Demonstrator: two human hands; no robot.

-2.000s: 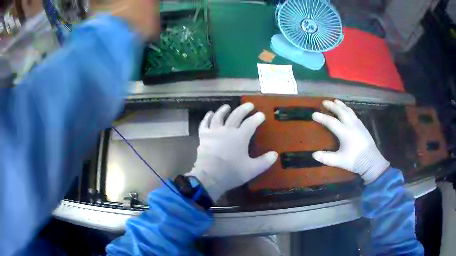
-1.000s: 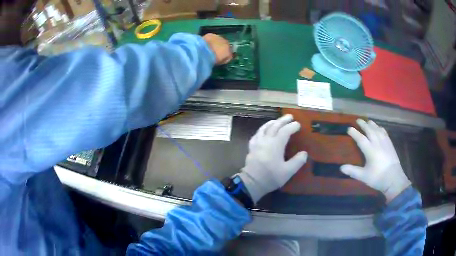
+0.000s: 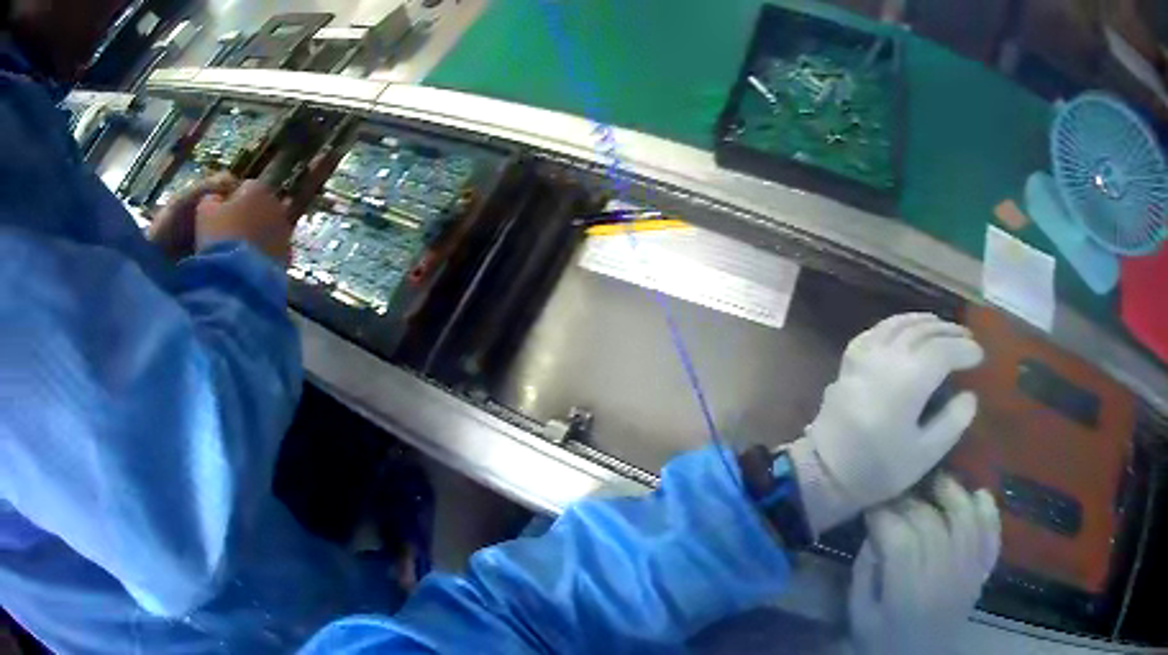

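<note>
The orange-brown plate [image 3: 1070,480] with two dark oblong slots lies on the conveyor at the right. My left hand [image 3: 888,416], in a white knit glove with a dark wrist strap, is at the plate's left edge, thumb and fingers apart, with nothing seen in it. My right hand [image 3: 925,563], also gloved, is below it at the front rail, fingers bent; whether it touches the plate or holds anything cannot be told. A blue-violet cord runs up from the strap.
Carriers with populated circuit boards [image 3: 381,218] stand at the left, where another person's bare hands [image 3: 231,220] are. A white sheet [image 3: 698,271] and yellow-black pen lie between the rails. Behind are a black tray [image 3: 820,102] of green pieces, a light-blue fan [image 3: 1109,173] and a paper label [image 3: 1020,276].
The view has swung left. My right hand has left the plate's right part and come beside my left hand. The other person's hand has moved from the black tray to the boards.
</note>
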